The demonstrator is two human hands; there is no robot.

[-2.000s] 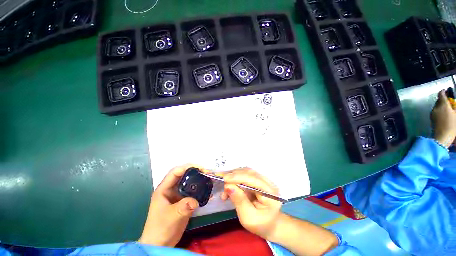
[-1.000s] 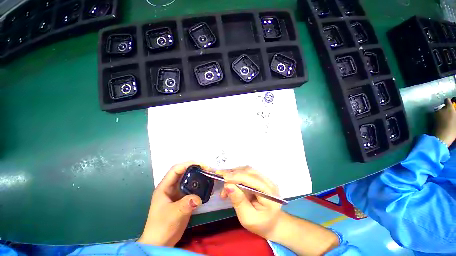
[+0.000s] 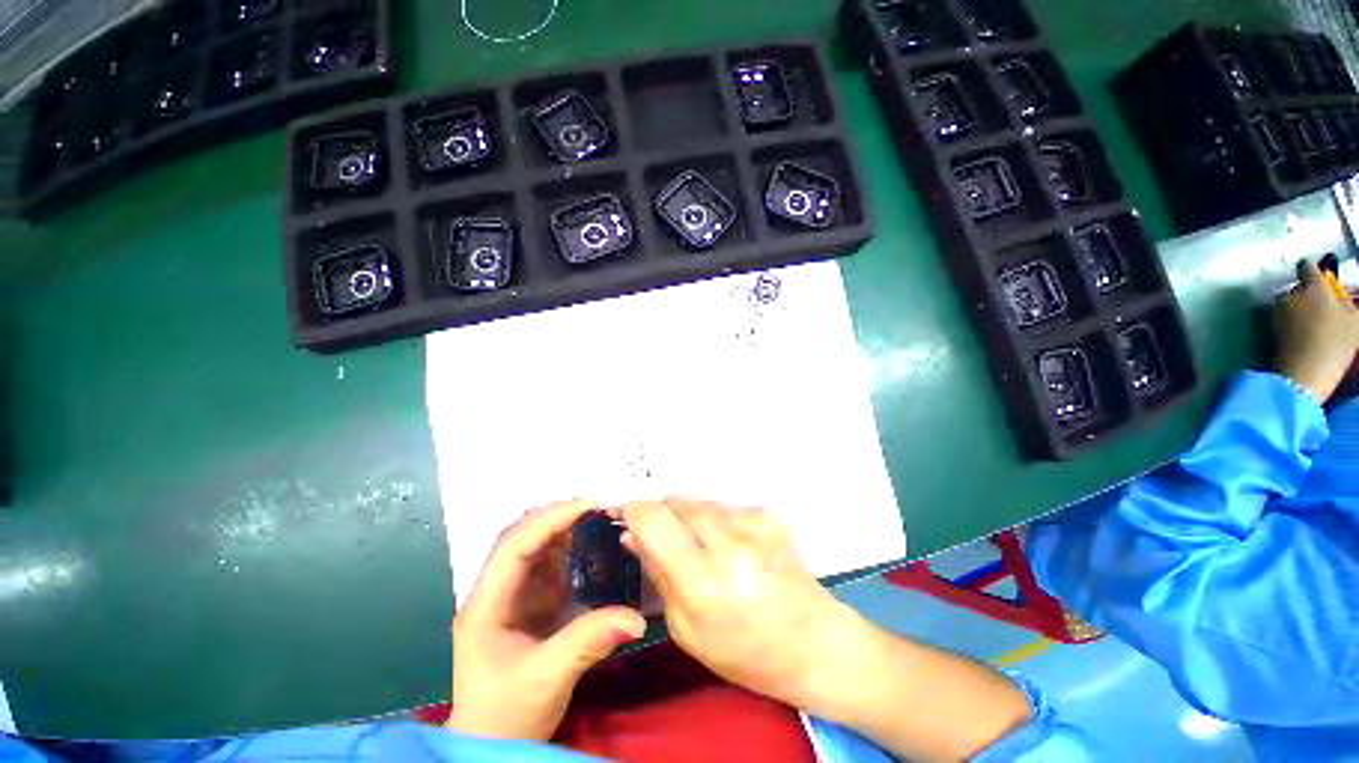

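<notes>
My left hand (image 3: 522, 634) holds a black housing (image 3: 599, 564) on edge between thumb and fingers, above the front edge of the white paper sheet (image 3: 671, 403). My right hand (image 3: 730, 589) is against the housing's upper right edge, its fingers bent. A tiny bright tip shows at its fingertips; the tweezers' shaft is hidden, so what this hand grips cannot be told. Small parts (image 3: 641, 462) lie on the paper just behind my hands, with more (image 3: 765, 288) near its top right.
A black foam tray (image 3: 581, 295) behind the paper holds housings, with one back-row pocket empty. Other foam trays (image 3: 969, 268) stand right, far right (image 3: 1177, 149) and upper left (image 3: 209, 142). Another person's hand (image 3: 1315, 336) and blue sleeve are at right.
The housing has turned to a narrower, edge-on view. My right hand has rolled over, hiding the tweezers' shaft seen before. The whole view has shifted slightly.
</notes>
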